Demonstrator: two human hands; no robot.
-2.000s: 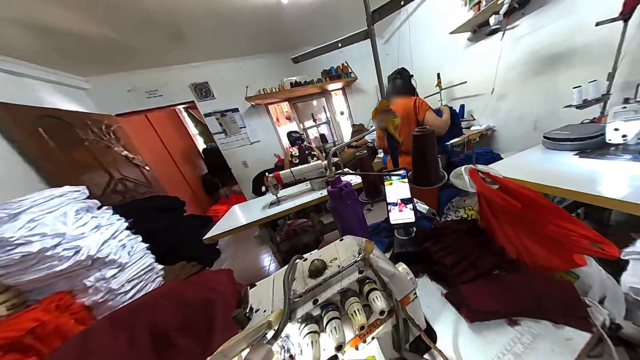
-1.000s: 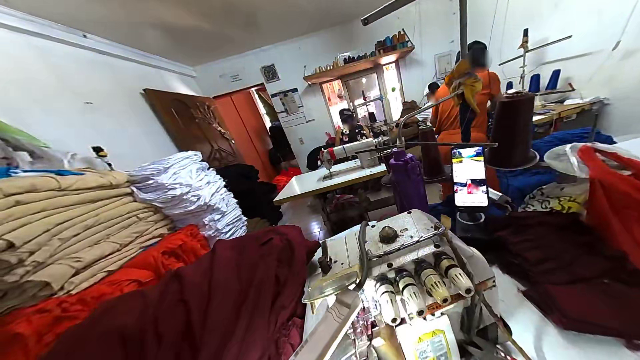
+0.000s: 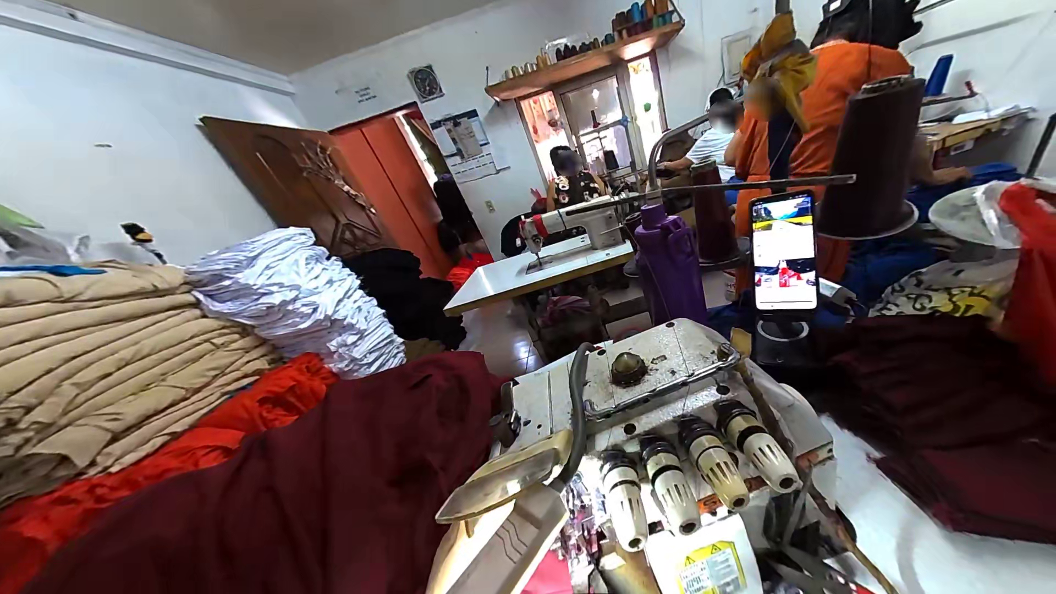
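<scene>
Neither of my hands shows in the head view. Directly before me stands an overlock sewing machine (image 3: 660, 371) with a row of several tension knobs (image 3: 672, 483) on its front. Maroon fabric (image 3: 330, 487) is heaped against its left side, and more dark maroon cloth (image 3: 932, 412) lies on the white table to its right. A lit smartphone (image 3: 784, 252) stands upright in a holder behind the machine. Left of the phone is a purple bottle (image 3: 667, 264). A large brown thread cone (image 3: 874, 157) stands behind and to the right.
Stacks of beige fabric (image 3: 107, 355), white fabric (image 3: 289, 297) and red fabric (image 3: 223, 421) rise at the left. Another sewing machine on a white table (image 3: 528, 272) stands farther back. A person in orange (image 3: 850, 99) stands beyond the thread cones; other people sit near the window. A red plastic bag (image 3: 1031, 272) hangs right.
The view has swung left over these two seconds, bringing the beige stack in. The person in orange has shifted posture. Otherwise nothing near the machine has plainly moved.
</scene>
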